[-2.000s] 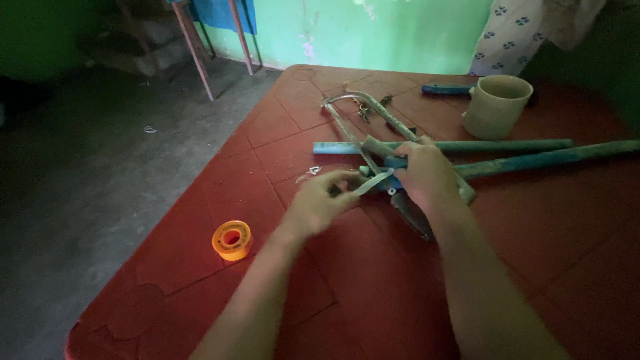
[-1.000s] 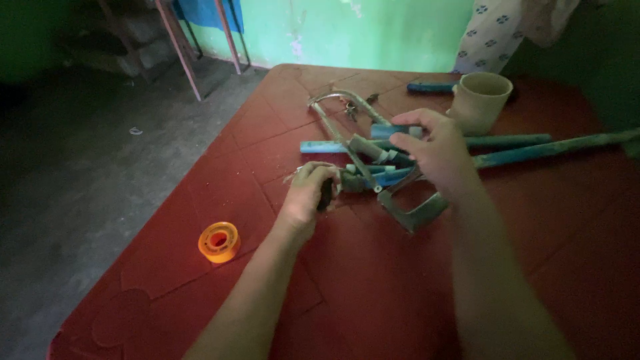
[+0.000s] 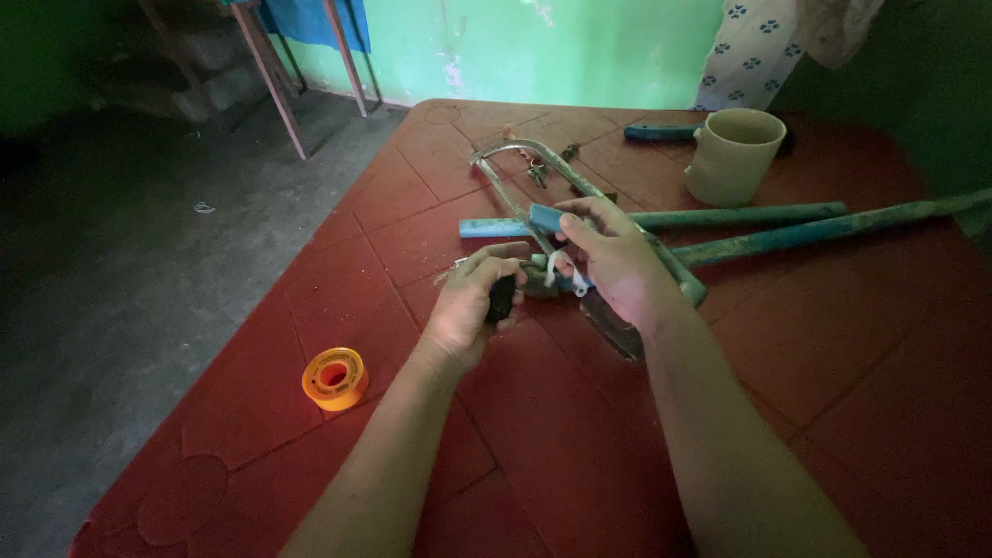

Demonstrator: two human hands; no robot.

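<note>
My left hand [image 3: 473,302] is closed on a small black object [image 3: 501,298] whose kind I cannot tell. Just right of it, my right hand [image 3: 612,256] holds a short blue plastic pipe piece [image 3: 547,218] between thumb and fingers. A strip of white tape [image 3: 555,267] hangs below that hand, by its lower fingers. Under and behind both hands lies a hacksaw [image 3: 597,186], its dark handle [image 3: 612,324] partly hidden by the right wrist. Two blue pipes, a shorter one [image 3: 744,215] and a longer one [image 3: 837,231], lie across the table beneath the saw.
An orange spool of thread seal tape [image 3: 335,379] rests on the red table [image 3: 256,411] at the left. At the back are a beige cup [image 3: 736,159], a blue-handled tool [image 3: 661,133] and a bunch of keys [image 3: 536,172]. A green wall stands behind the table.
The right hand has moved from the upper part of the saw down closer to the left hand. White tape now shows below its fingers.
</note>
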